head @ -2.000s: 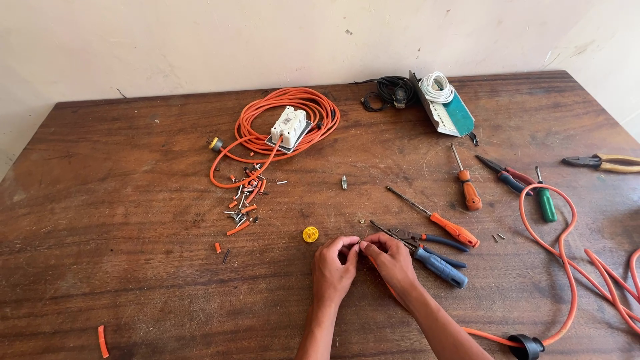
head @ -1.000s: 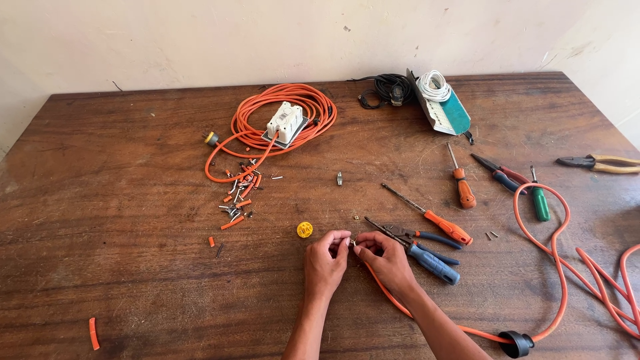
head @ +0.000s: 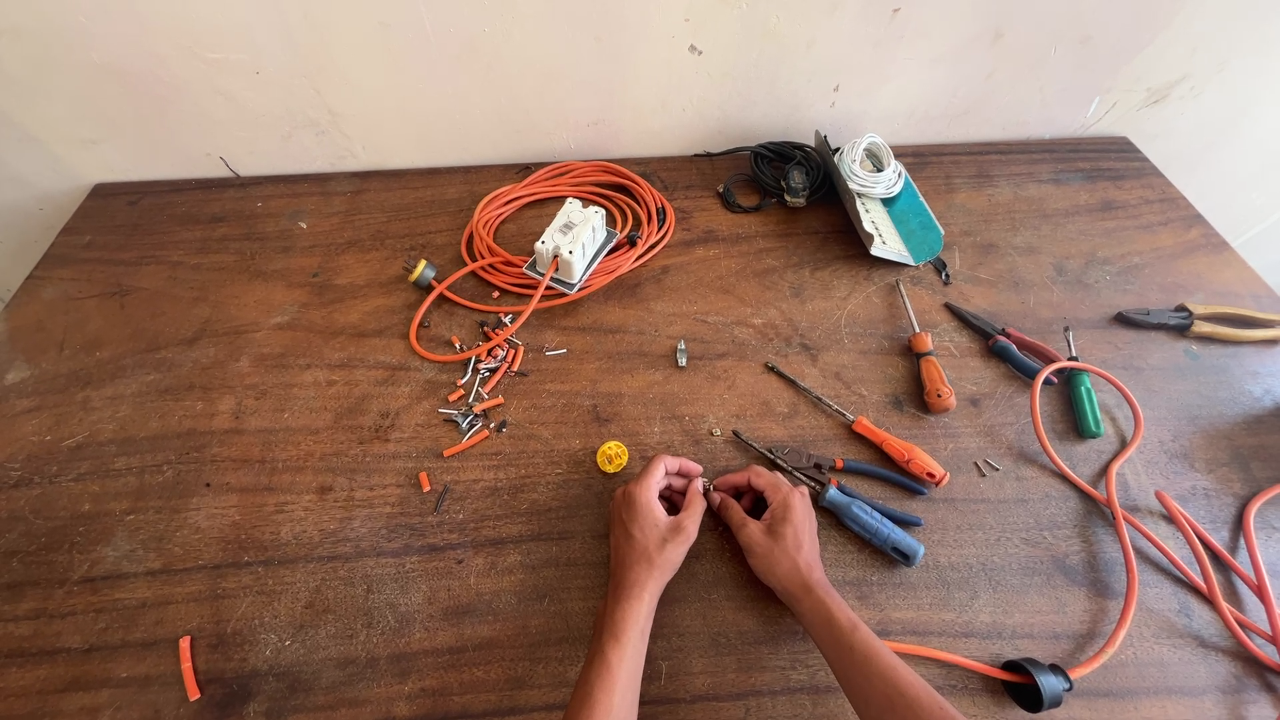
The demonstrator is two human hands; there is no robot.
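Observation:
My left hand [head: 650, 520] and my right hand [head: 775, 520] meet at the fingertips near the front middle of the wooden table. Between them they pinch a small metal piece [head: 708, 485], too small to identify. A round yellow plug part [head: 612, 457] lies just left of my left hand. An orange cable [head: 950, 657] runs out from under my right forearm through a black plug cover [head: 1037, 685]. Beside my right hand lie a blue-handled screwdriver [head: 870, 525] and blue-handled pliers [head: 880, 475]. A tiny brass piece [head: 716, 432] and a metal clamp [head: 681, 353] lie farther back.
A coiled orange extension cord [head: 480, 225] with a white outlet box [head: 572, 240] sits at the back, near wire and sheath scraps [head: 490, 380]. Screwdrivers [head: 900, 450], long-nose pliers [head: 1000, 340] and yellow-handled pliers [head: 1200, 320] lie right. White wire [head: 870, 165] is behind.
The fingertips of both hands stay together, with slight shifts around the small metal piece. The tools and scraps lie as before.

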